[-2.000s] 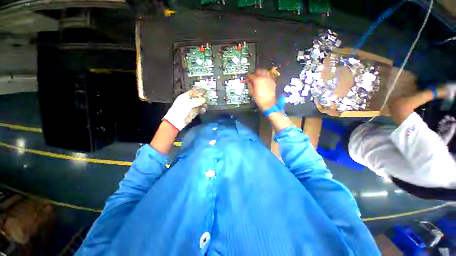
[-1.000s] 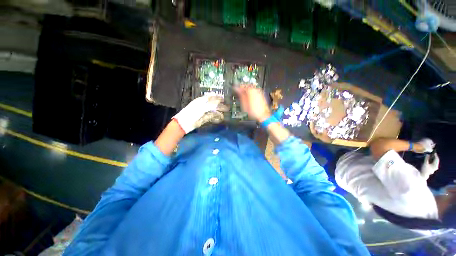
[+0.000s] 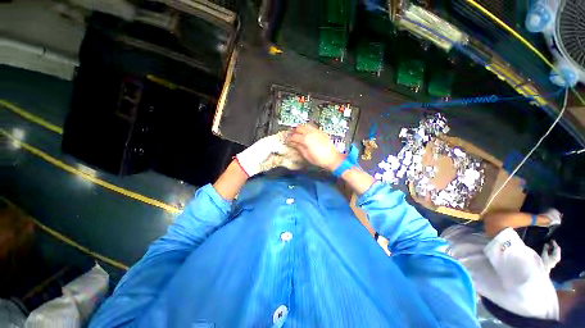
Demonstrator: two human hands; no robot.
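Observation:
Green circuit boards (image 3: 295, 110) sit in a dark fixture (image 3: 355, 128) on the dark bench. The two far boards show; the near ones are mostly hidden by my hands. My left hand (image 3: 267, 154), in a white glove, is over the fixture's near left side. My right hand (image 3: 312, 146), bare with a blue wrist strap (image 3: 347, 161), is beside it, its fingers at the left fingertips. Whether either hand holds a part cannot be seen. Small silver metal parts (image 3: 399, 165) lie heaped to the right, with a few brass-coloured parts (image 3: 369, 148) between heap and fixture.
An open cardboard tray (image 3: 503, 186) lies under the silver parts. Green boards (image 3: 369, 57) line the bench's far edge. A thin blue coiled cord (image 3: 442, 101) crosses the bench. A person in white (image 3: 507, 262) is at right, near a fan (image 3: 572, 32). Dark equipment (image 3: 144, 96) stands at left.
The view has shifted, so bench and fixture appear lower and further right. My right hand has moved left across the fixture to meet my left hand over its near side.

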